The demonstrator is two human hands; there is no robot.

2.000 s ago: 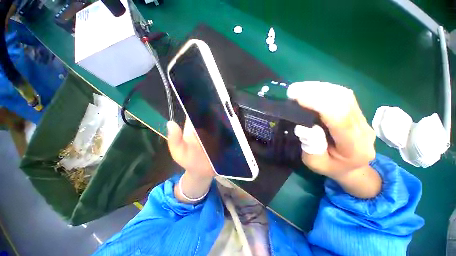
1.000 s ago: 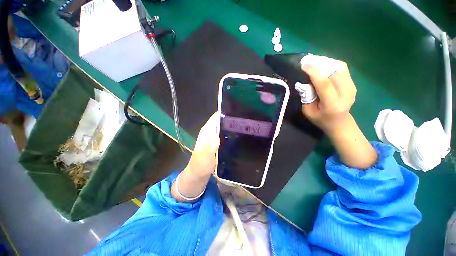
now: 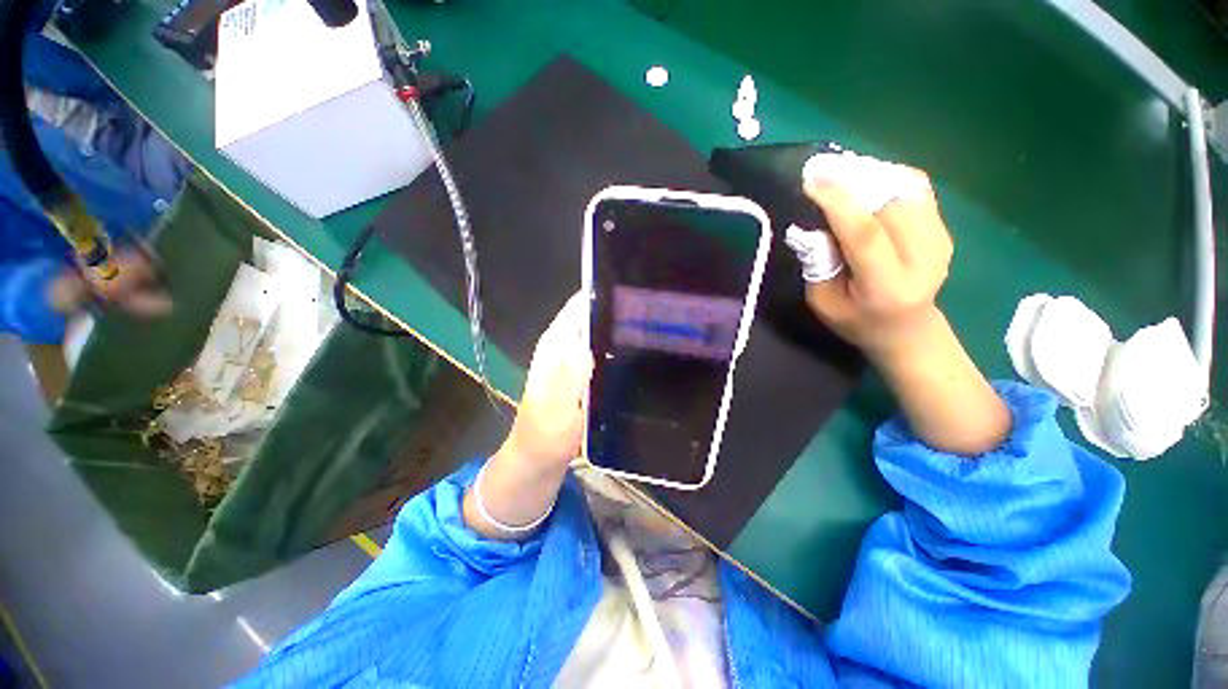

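A white-edged smartphone (image 3: pixel 673 337) is held upright in my left hand (image 3: pixel 550 404), its screen dark with a pinkish-purple band across it. My right hand (image 3: pixel 882 263), with white finger cots on the fingertips, holds a black electronic module (image 3: pixel 768 168) behind and to the right of the phone. The module is seen mostly edge-on; its lower part is dark against the mat and partly hidden by the phone and fingers, so its label does not show.
A black work mat (image 3: pixel 539 175) lies on the green bench. A white box-shaped device (image 3: pixel 317 115) with a metal tube stands at left, above a green-lined waste bin (image 3: pixel 296 444). White pad stacks (image 3: pixel 1138 384) lie at right, small white pieces (image 3: pixel 746 108) beyond the mat. A person's hand (image 3: pixel 128 285) is at far left.
The phone has turned and moved right from in front of the mat's left part, and its screen now shows a band. The module has moved up and right. Another person's hand has appeared at left.
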